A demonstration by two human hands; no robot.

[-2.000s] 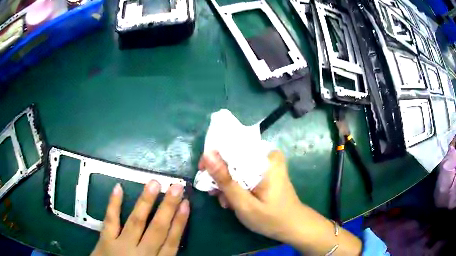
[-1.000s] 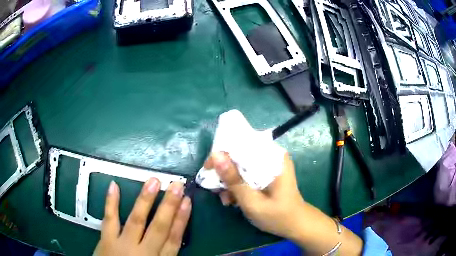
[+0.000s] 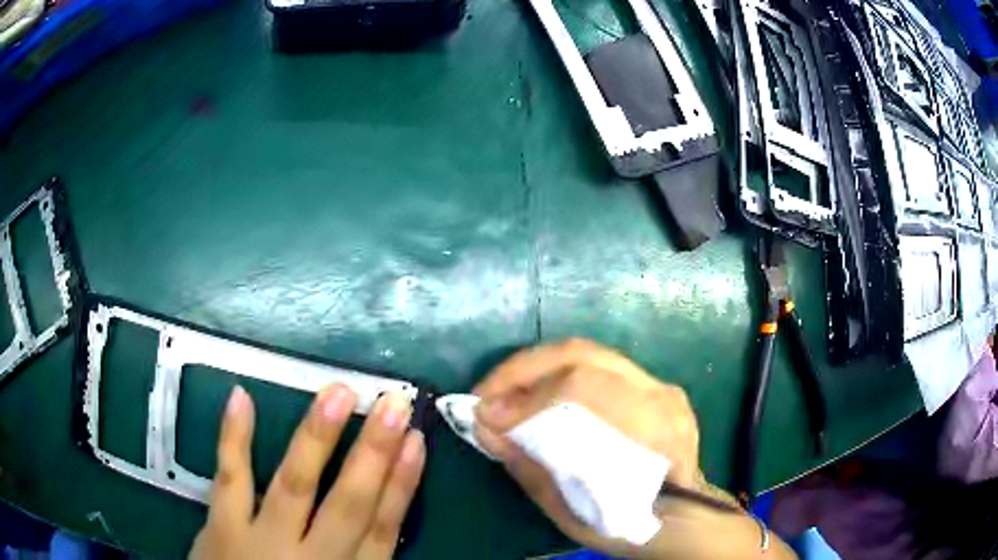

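A silver phone middle frame (image 3: 263,363) with black edges lies flat at the lower left. My left hand (image 3: 317,470) rests on its right part with spread fingertips pressing it down. My right hand (image 3: 591,438) grips a white wiping cloth (image 3: 591,470) wrapped round a thin dark stick (image 3: 700,500). The stick's dark end sticks out behind, toward my wrist. The cloth's pointed tip is just right of the frame's right end, close to it. Most of the stick is hidden by cloth and fingers.
Another frame (image 3: 39,273) is at the left edge. Stacked frames (image 3: 367,24) are cut off at the top. A frame (image 3: 657,148) with a dark strip (image 3: 692,206), overlapping frames (image 3: 804,197), black-orange pliers (image 3: 775,312) and a frame tray (image 3: 928,279) are right. A blue basket (image 3: 82,49) is upper left.
My right hand has turned over, so the cloth's point faces left and the stick points back to the wrist. My left hand still presses the frame. The view has shifted slightly.
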